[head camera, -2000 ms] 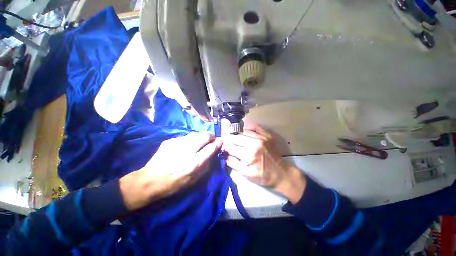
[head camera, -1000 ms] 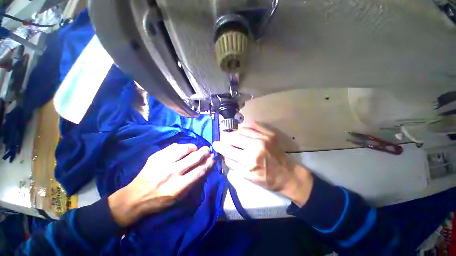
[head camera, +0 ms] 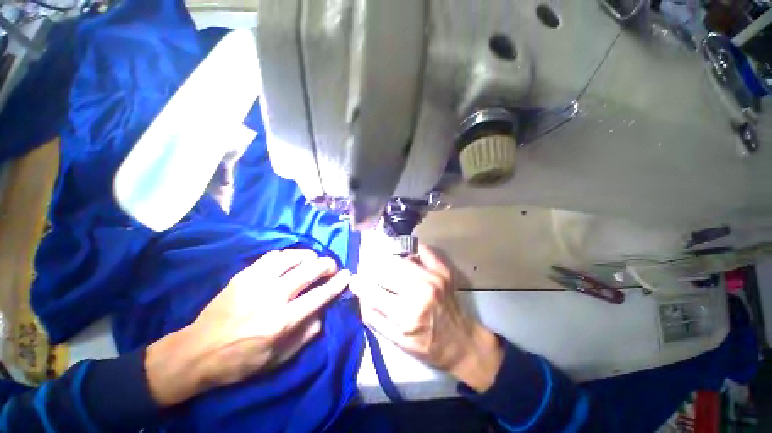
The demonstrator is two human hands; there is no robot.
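The shiny blue garment spreads over the table left of the needle and hangs over the front edge. My left hand lies on it, its fingertips pinching the cloth edge just in front of the presser foot area. My right hand holds the same edge from the right, its fingertips close to the left ones. The dark blue binding strip hangs down below my right hand. The sewing machine head stands above; its needle and foot are hidden by the head and glare. A whitish patch shows inside the garment.
A long white lamp stands over the cloth left of the needle. Reddish-brown thread snips lie on the machine bed at right. A brown taped board runs along the left. Red items show at the lower right.
The view has shifted, so the machine head shows more from its left end. Both hands stay at the cloth edge, with fingertips close together in front of the foot.
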